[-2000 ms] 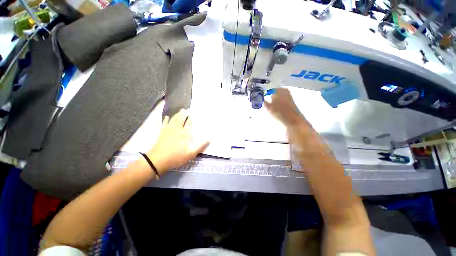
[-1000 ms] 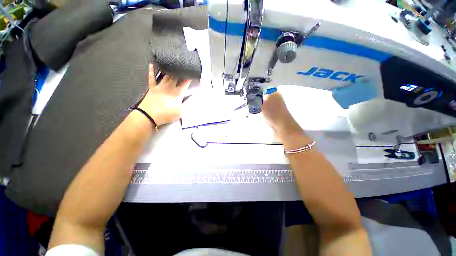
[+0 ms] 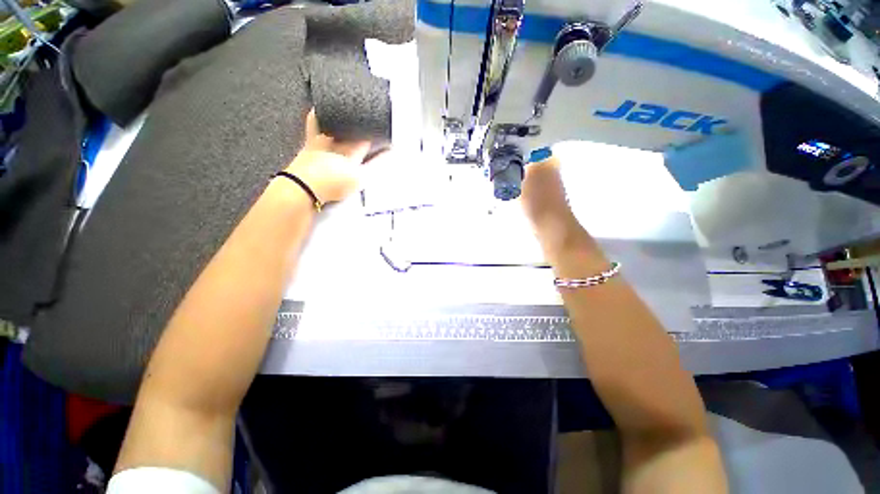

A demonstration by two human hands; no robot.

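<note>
A large dark grey fabric panel [image 3: 183, 193] lies left of the sewing machine [image 3: 675, 68]. A dark piece with a pale reverse [image 3: 352, 101] lies folded over its right edge, near the presser foot [image 3: 459, 147]. My left hand [image 3: 333, 169] presses on the fabric left of the presser foot, its fingertips at the dark fold; whether it grips is unclear. My right hand [image 3: 547, 178] is behind the dark round knob [image 3: 507, 174], under the machine head; its fingers are hidden. A pale piece [image 3: 646, 275] lies right of the needle, beside my right forearm.
A dark fabric roll [image 3: 145, 53] lies at the back left, with narrow dark fabric [image 3: 34, 212] beside it. Thread snips [image 3: 791, 288] lie on the right of the bed. A printed ruler [image 3: 463, 330] runs along the front edge. Grey fabric [image 3: 782, 453] shows below the table at right.
Since the first frame, my left hand has moved back and the dark fabric has folded over near the presser foot. Since the second frame, both hands stay in nearly the same place on the work.
</note>
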